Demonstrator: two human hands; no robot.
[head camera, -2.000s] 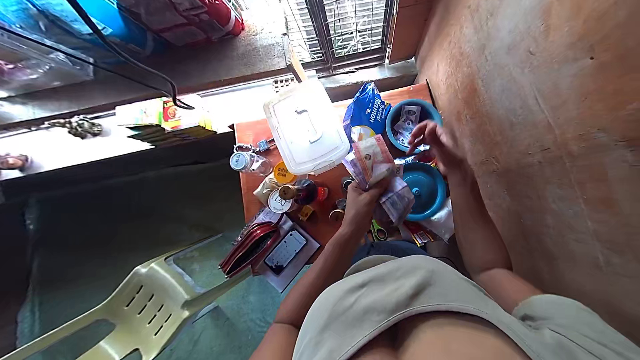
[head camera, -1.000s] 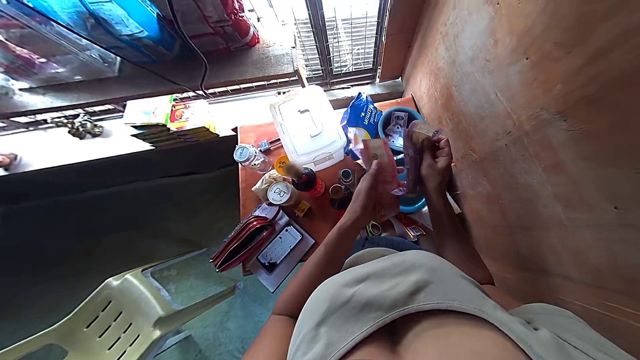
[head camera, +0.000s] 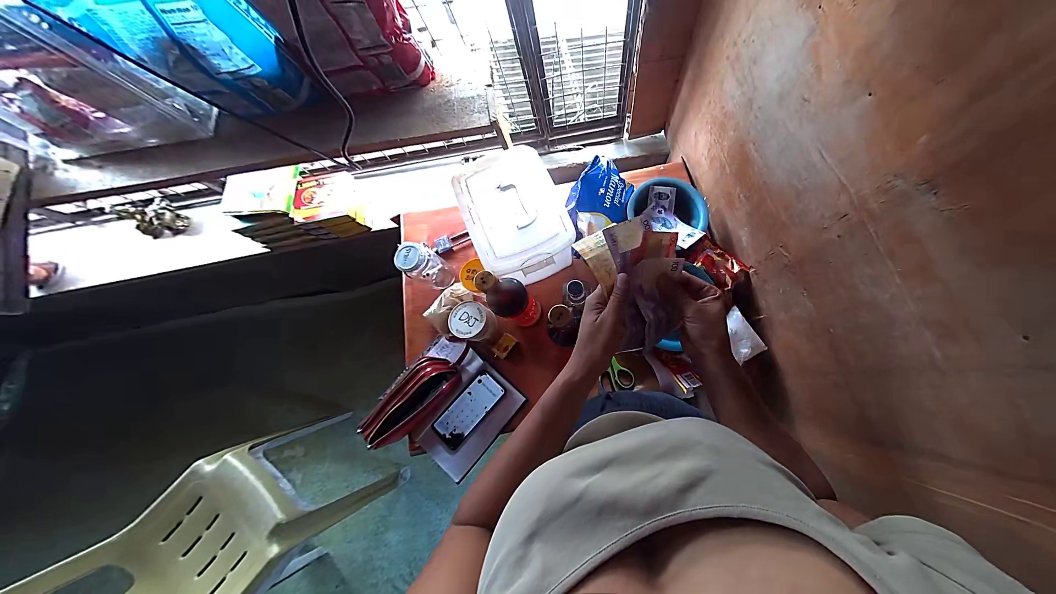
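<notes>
My left hand (head camera: 605, 318) grips a fan of banknotes (head camera: 615, 247), yellowish, orange and purple, above the table's right part. My right hand (head camera: 705, 313) pinches the purplish notes (head camera: 656, 293) at their right side, close to my left hand. Behind the notes stands a blue plastic tub (head camera: 697, 202) with more banknotes (head camera: 662, 200) in it. A second blue container under my hands is mostly hidden. To the left are a white lidded plastic box (head camera: 516, 210) and a blue snack packet (head camera: 601, 194).
On the wooden table (head camera: 536, 363) stand a dark bottle (head camera: 510, 299), lidded jars (head camera: 470, 320) and green-handled scissors (head camera: 620, 375). An open red wallet (head camera: 412, 396) and a phone (head camera: 469, 410) lie at the near left corner. A plastic chair (head camera: 214, 511) is at left, a wall (head camera: 891, 247) at right.
The notes in my left hand are now spread in a fan. My right hand, above the tubs two seconds ago and holding notes apart one second ago, is now on the notes beside my left.
</notes>
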